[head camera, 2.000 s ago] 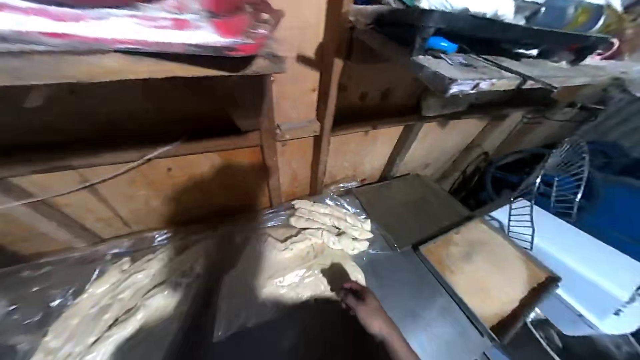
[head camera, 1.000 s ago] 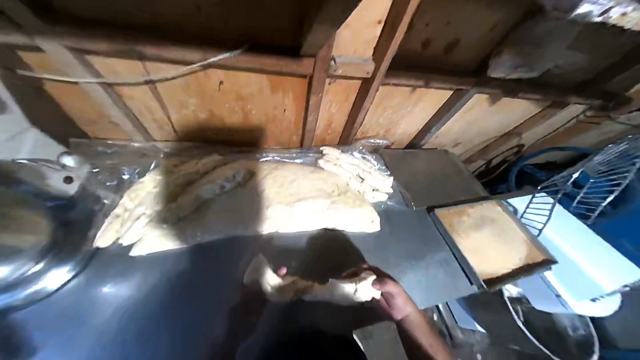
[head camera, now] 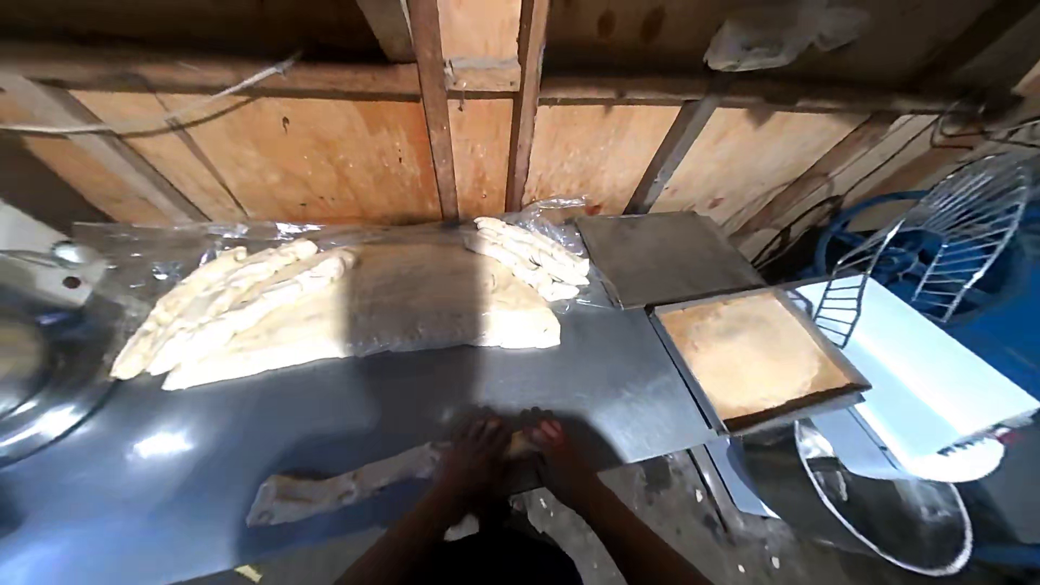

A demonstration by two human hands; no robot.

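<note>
A long strip of dough [head camera: 337,487] lies along the near edge of the metal table [head camera: 520,382]. My left hand [head camera: 475,455] presses on its right part, fingers pointing away from me. Close beside it, my right hand [head camera: 559,451] is on the strip's right end, with a bit of dough showing between the two hands. Shadow hides how far the fingers close. Beyond them a large slab of dough [head camera: 406,301] rests on the table. Several dough strips [head camera: 244,301] are piled on its left side, and a smaller pile of dough strips [head camera: 532,256] sits at its right back corner.
Clear plastic sheeting [head camera: 162,252] runs behind the dough. To the right are a dark flat tray [head camera: 666,252] and a square pan [head camera: 756,357] with a tan surface. A metal bowl [head camera: 49,406] stands at left. A wire rack [head camera: 967,227] and white container [head camera: 934,374] are farther right.
A second ago both hands held the dough strip up; now it lies on the table under them. Two seconds ago my right hand was by the dough at the back. The view has shifted.
</note>
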